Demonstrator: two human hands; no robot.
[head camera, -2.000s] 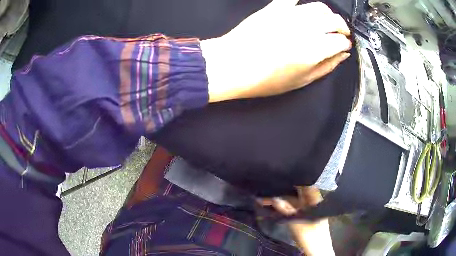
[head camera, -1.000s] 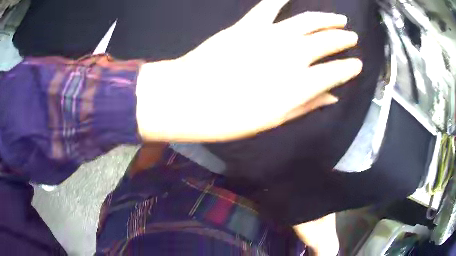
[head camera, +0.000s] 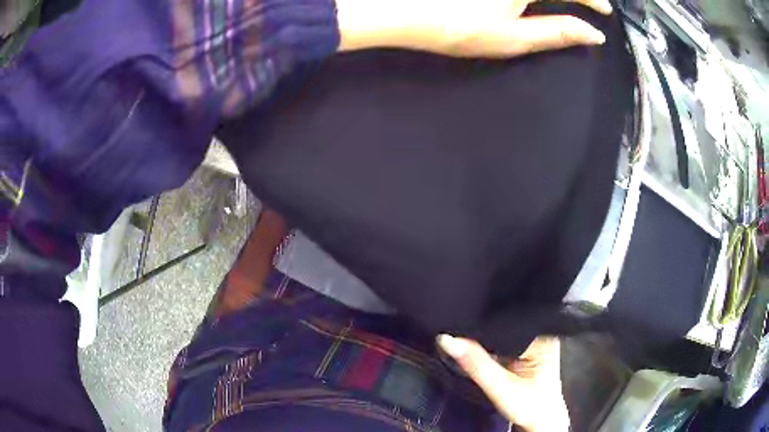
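A large black garment panel (head camera: 405, 160) covers the table and hangs over its front edge. My left hand (head camera: 489, 29) lies on the panel near the top, fingers pointing right toward the machine; it is cut off by the top edge. My right hand (head camera: 514, 375) is at the bottom, its thumb and fingers shut on the panel's lower edge. A dark waistband strip (head camera: 662, 253) lies flat to the right and passes into the shiny metal band folder (head camera: 662, 110), which has a long dark slot.
Yellow-green scissors (head camera: 738, 274) lie at the far right, near a thin red-handled tool (head camera: 760, 169). A pale grey strip (head camera: 325, 274) lies on the plaid cloth (head camera: 371, 363) over the lap. Speckled floor (head camera: 160, 337) shows at lower left.
My left hand has moved up over the panel. My right hand, mostly hidden a second ago, now shows gripping the panel's lower edge. The view has shifted slightly.
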